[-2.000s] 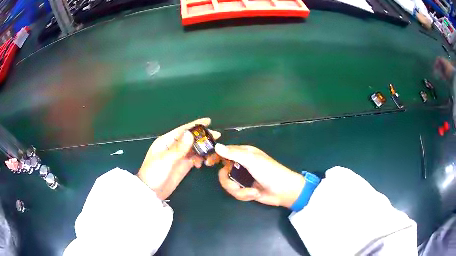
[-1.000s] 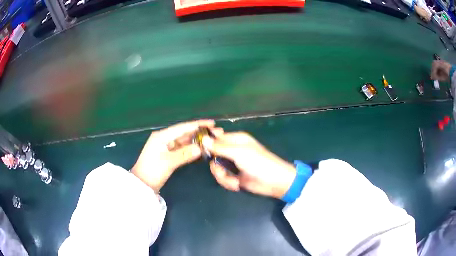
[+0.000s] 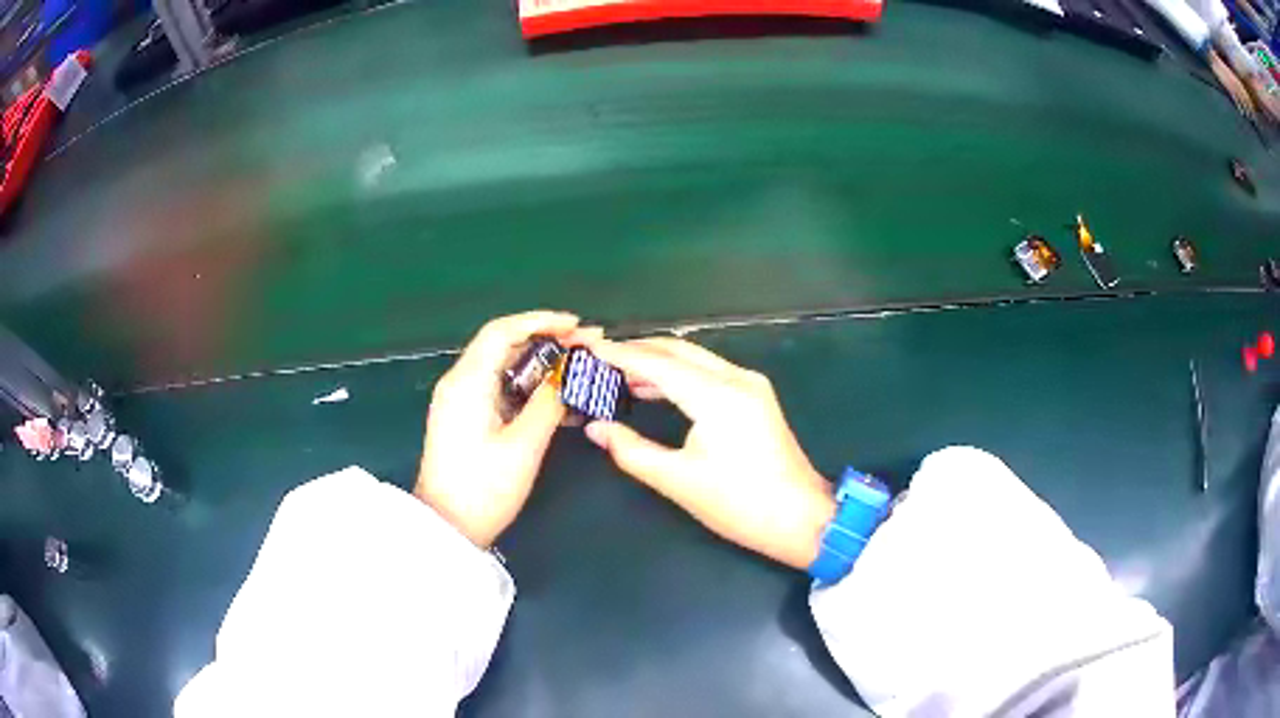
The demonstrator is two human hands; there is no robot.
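My left hand (image 3: 484, 421) holds a small dark watch case (image 3: 532, 368) with silvery internals, above the green mat. My right hand (image 3: 723, 435) holds a small square display module (image 3: 594, 384) between fingertips and thumb. Its visible face shows a pale striped or grid pattern, perhaps a reflection. The module is just right of the case, and an orange-yellow flex tail shows between them. My left thumb lies over the near side of the case and hides part of it.
Another case (image 3: 1036, 258) and a display module with tail (image 3: 1095, 255) lie at right, near small red pieces (image 3: 1258, 351) and a thin dark tool (image 3: 1199, 424). Shiny round pieces (image 3: 134, 467) stand at left. An orange-red tray (image 3: 702, 17) is at the far side.
The display module has come up from my right palm to beside the case, its patterned face now showing. The other person's hand at right has left the small parts there.
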